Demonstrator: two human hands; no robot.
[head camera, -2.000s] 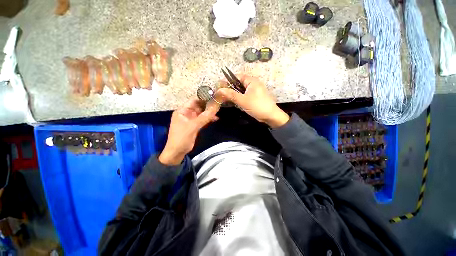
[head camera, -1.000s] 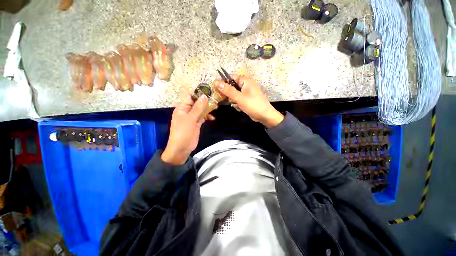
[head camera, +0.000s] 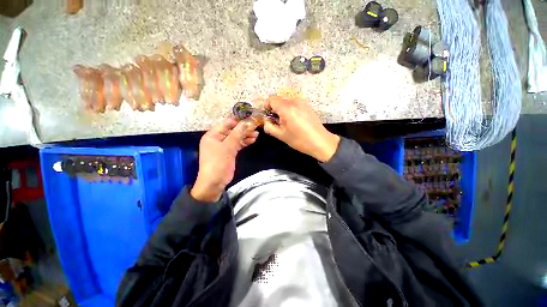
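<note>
A coil assembly with a dark round end (head camera: 243, 110) and an amber-brown body is between my hands at the bench's front edge. My left hand (head camera: 221, 150) holds it from the left with thumb and fingers. My right hand (head camera: 300, 127) is closed at its right side, on a small dark thing at the fingertips, likely the snips; their blades are mostly hidden. Any cord at the fingertips is too small to make out.
Copper-coloured coils (head camera: 141, 82) lie in a row at left. Dark discs (head camera: 307, 64), white crumpled cloth (head camera: 278, 21) and a cord hank (head camera: 474, 90) lie beyond and right. The left blue bin (head camera: 108, 222) and right blue bin (head camera: 468, 198) stand below the bench edge.
My right hand has turned, and the snips' blades that pointed up and left no longer show. The coil assembly's dark end has turned slightly in my left fingers. The camera view shifted a little.
</note>
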